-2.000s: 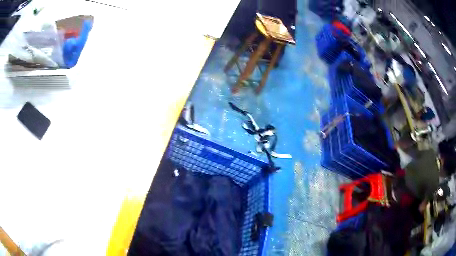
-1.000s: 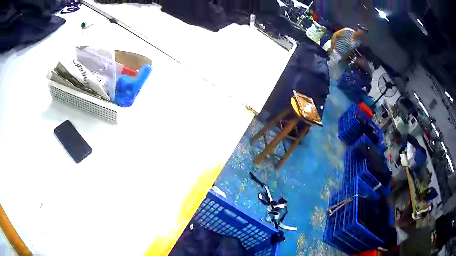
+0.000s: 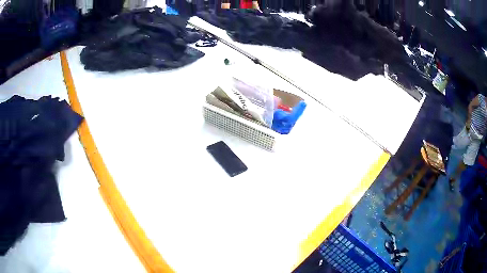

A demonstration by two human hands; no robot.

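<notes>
No hand of mine is in view. The white worktable (image 3: 176,176) with yellow-orange edging lies in front of me. An off-white perforated basket (image 3: 238,128) stands on it, holding papers, card, clear film and a blue item (image 3: 290,117). A black mobile phone (image 3: 227,158) lies flat on the near side of the basket. Dark garments (image 3: 32,160) lie at the left edge, across and beyond the orange tape. Another dark heap (image 3: 140,42) lies at the table's far left.
A long thin rod (image 3: 299,88) crosses the table beyond the basket. Dark cloth (image 3: 342,42) is heaped at the far side. A blue crate (image 3: 355,253), a wooden stool (image 3: 433,157) and scraps (image 3: 394,246) are on the floor at right. A person (image 3: 472,133) stands at far right.
The view has swung left and up. The basket and phone now show near the middle, the crate and stool lower right, and the dark garments at left have come into view.
</notes>
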